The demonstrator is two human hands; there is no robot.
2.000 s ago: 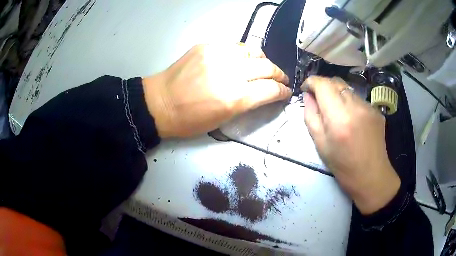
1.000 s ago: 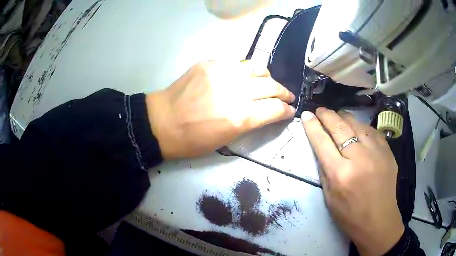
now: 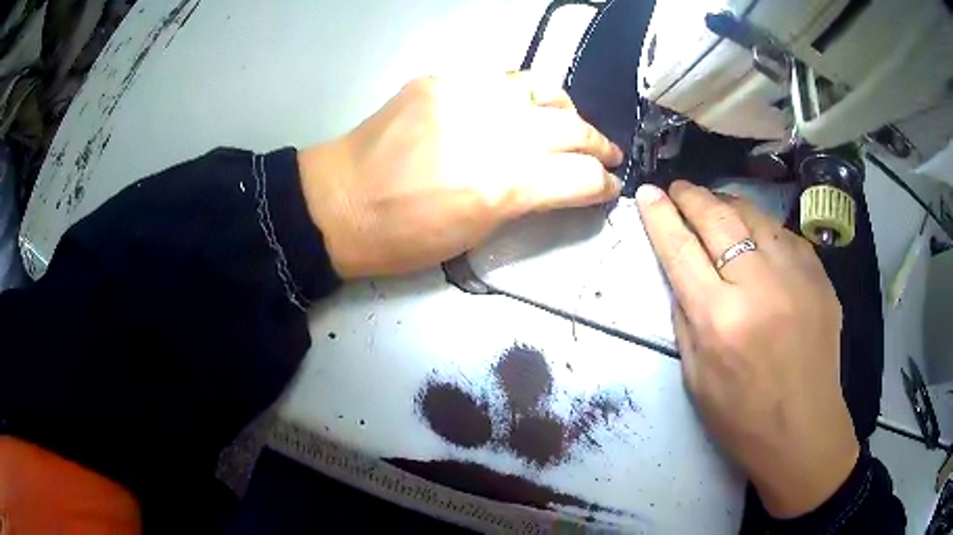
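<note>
A dark garment piece (image 3: 611,78) with a pale stitch line along its edge lies under the presser foot (image 3: 650,152) of the white machine head (image 3: 731,73). My left hand (image 3: 470,172) lies flat at the left of the foot, its fingertips pressing the cloth edge. My right hand (image 3: 747,303), with a ring, lies just below the foot, its fingertips on the near end of the cloth. Both hands press rather than pinch. The needle is too small to tell.
A ribbed cream knob (image 3: 827,214) sits right of the foot. Dark snips (image 3: 920,402) lie at the far right. The worn white table (image 3: 366,366) has dark blotches and a ruler strip (image 3: 345,460) along its front edge. Dark cloth (image 3: 862,313) hangs beyond my right hand.
My right fingers, pinched close to the foot two seconds ago, are now straightened and laid on the cloth end. The view has shifted slightly. My left hand stays beside the foot.
</note>
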